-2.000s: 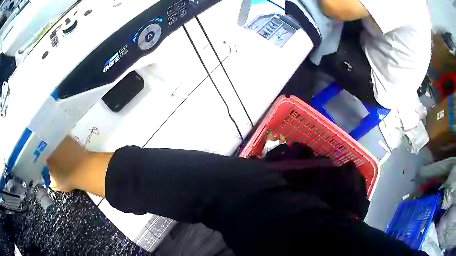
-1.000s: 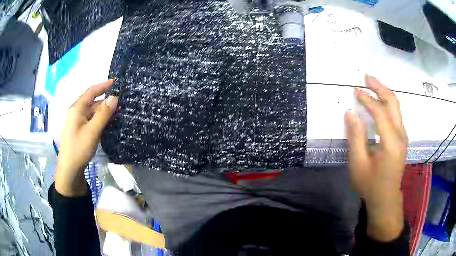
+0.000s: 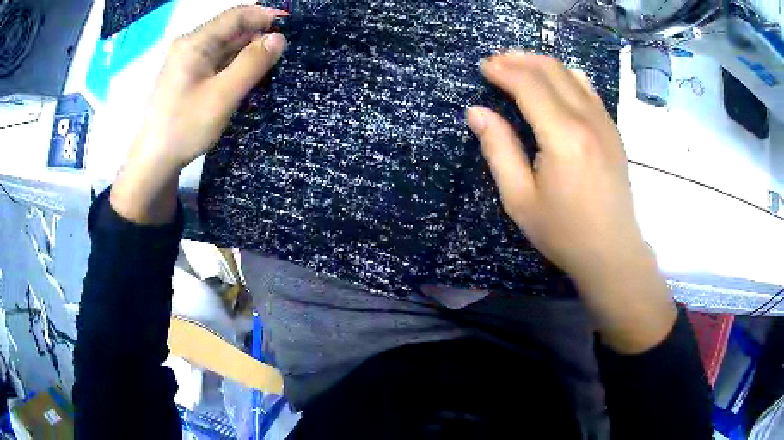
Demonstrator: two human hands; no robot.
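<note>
The black fabric panel with white flecks (image 3: 370, 163) lies on the white machine table and drapes over its front edge. My left hand (image 3: 193, 99) is at the panel's upper left edge, thumb and forefinger close to the cloth; whether they pinch it is unclear. My right hand (image 3: 567, 163) is over the right part of the panel, palm down, with thumb and forefinger apart and nothing held. The sewing machine's metal parts (image 3: 658, 15) show at the top right, cut off by the frame, beside a pale round knob (image 3: 652, 76). The needle is not clearly visible.
A flat black rectangle, perhaps a phone (image 3: 744, 101), lies right of the knob. A dark thread crosses the right table. A red basket (image 3: 712, 339) is below right. A tan strip (image 3: 225, 354) and blue basket parts are below left. A socket box (image 3: 70, 131) is at left.
My right hand has moved left from the bare table onto the panel. My left hand has moved up and right in the view. The view has shifted, with more machine parts showing at the top right.
</note>
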